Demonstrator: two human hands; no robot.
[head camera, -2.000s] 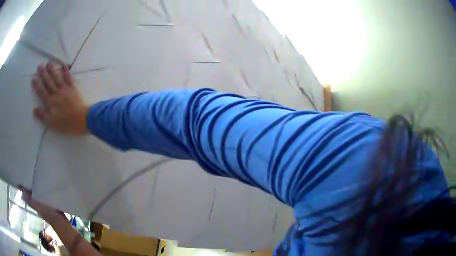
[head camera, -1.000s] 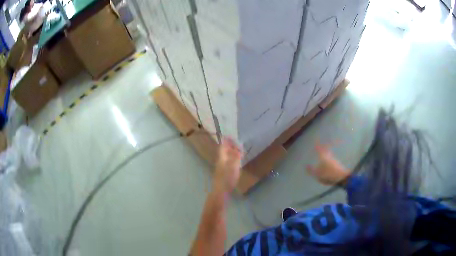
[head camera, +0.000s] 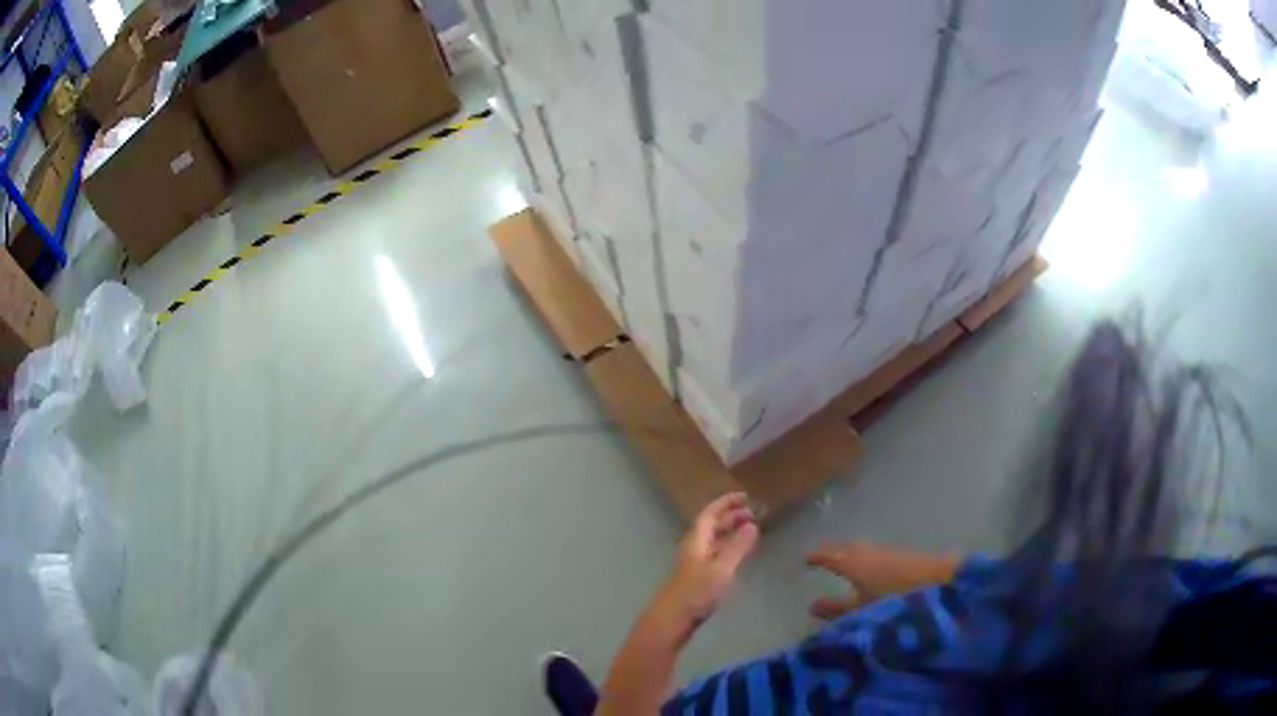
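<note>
A tall stack of white boxes (head camera: 826, 210) stands in front of me with one corner towards me and dark gaps between boxes. Flat brown cardboard (head camera: 644, 420) sticks out under its lower edges. My left hand (head camera: 714, 553) is at the near corner of the cardboard, fingers slightly curled; whether it touches the cardboard is unclear. My right hand (head camera: 861, 571) is to its right, low over the floor, fingers apart and empty.
Brown cartons (head camera: 357, 84) stand at the upper left behind yellow-and-black floor tape (head camera: 322, 203). Translucent plastic packaging (head camera: 63, 518) is heaped on the floor at the left. A blue rack (head camera: 42, 182) is at the far left. A shoe (head camera: 567, 685) shows at the bottom.
The right hand first pressed high on the stack's side. Then both hands were low near the corner. Now the left hand is lower, off the boxes, and the right hand has moved closer to it.
</note>
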